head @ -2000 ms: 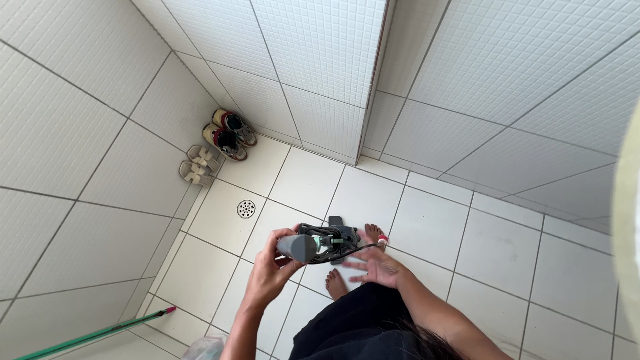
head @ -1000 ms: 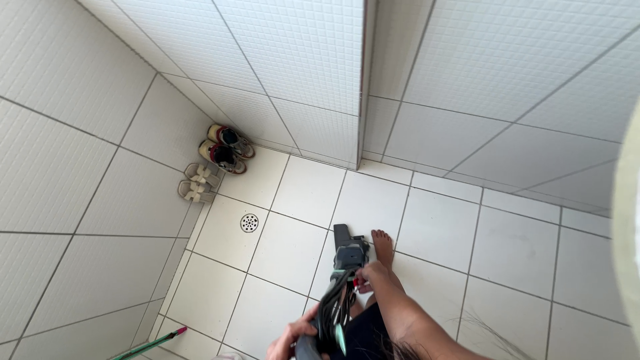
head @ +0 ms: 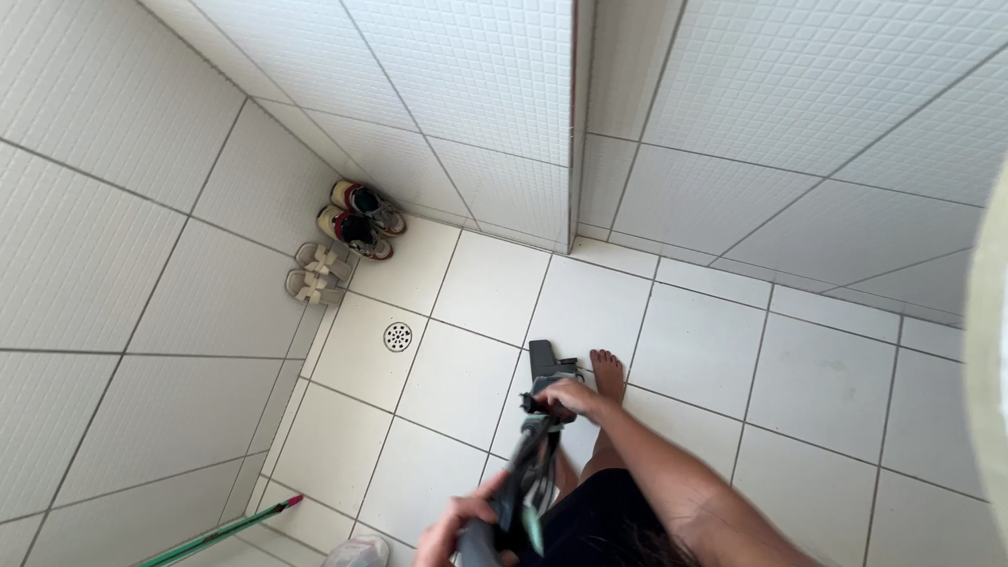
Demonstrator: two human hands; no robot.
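Observation:
A dark grey upright vacuum cleaner slants from the bottom of the head view up to its flat floor head, which lies on the white tiles beside my bare foot. My left hand is closed around the grey handle end at the bottom, slightly blurred. At the lower body of the vacuum, just above the floor head, is my right hand, its fingers bent over a dark part; what exactly they hold is hidden. Black cord loops hang along the body between the hands.
Sneakers and beige sandals stand in the left corner by the tiled walls. A round floor drain lies left of the vacuum. A green pole and a clear plastic bag are at lower left. A wall edge juts out ahead.
My left hand has moved down towards the bottom of the view with the handle end. My right hand, spread beside the vacuum two seconds ago, is now on its lower body.

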